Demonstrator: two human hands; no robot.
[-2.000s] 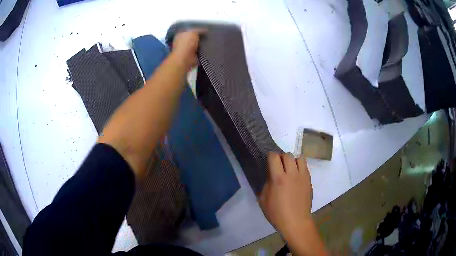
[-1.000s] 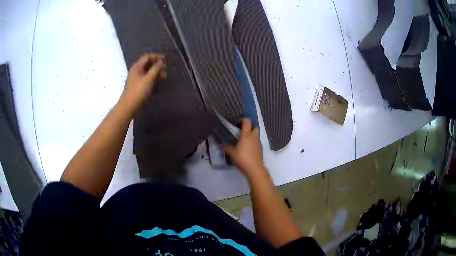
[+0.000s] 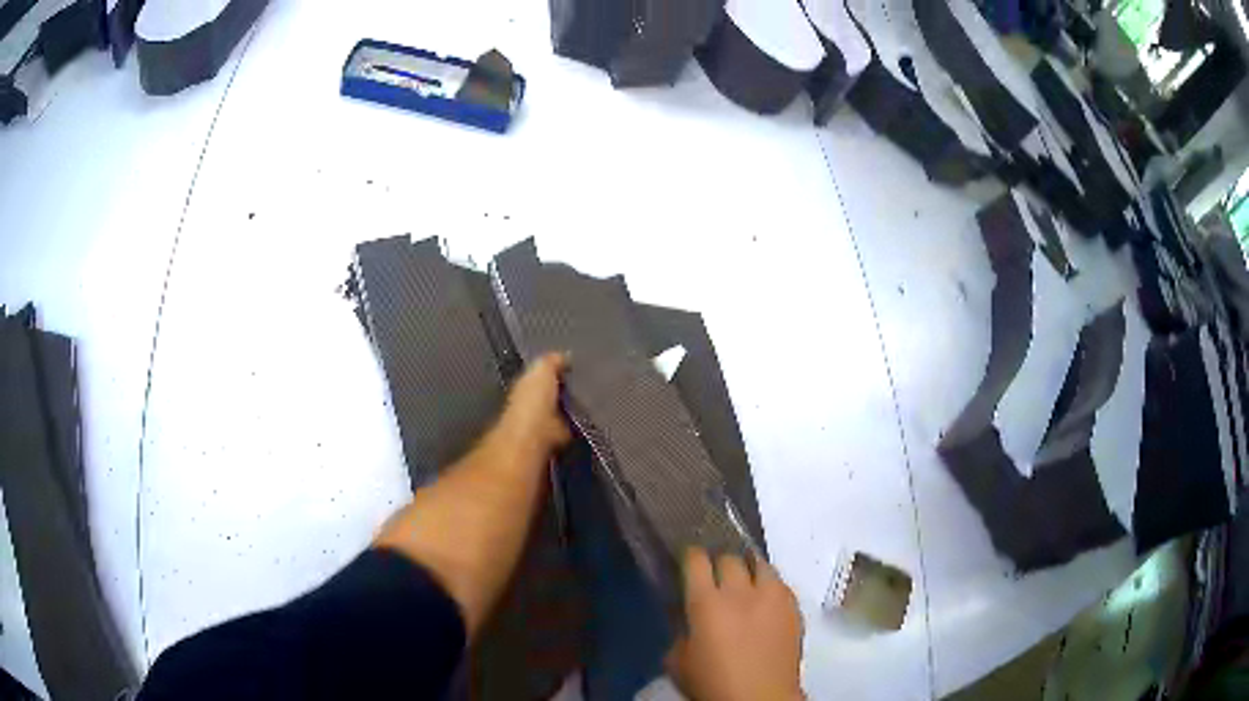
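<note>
A stack of long grey-brown, fine-striped cut panels (image 3: 612, 359) lies slanted in front of me, with a notched far end. My left hand (image 3: 538, 400) grips its left edge near the middle. My right hand (image 3: 740, 619) holds its near end, fingers over the top. Another grey-brown stack (image 3: 436, 359) lies to the left, partly behind my left arm. A dark blue panel (image 3: 603, 541) shows between the stacks. A further grey-brown panel (image 3: 705, 359) lies to the right under the held stack, with a small white piece (image 3: 670, 362) beside it.
A small open box (image 3: 873, 593) lies right of my right hand. A blue tray (image 3: 430, 86) with items inside stands at the far side. Dark panels (image 3: 41, 466) lie at the left edge. Curved offcuts (image 3: 1007, 315) lie at the right and far right of the white table (image 3: 281, 342).
The view now takes in more of the far table, including the blue tray. My left hand has gone from open above the left stack to gripping the middle stack's edge. The stack's notched far end now shows.
</note>
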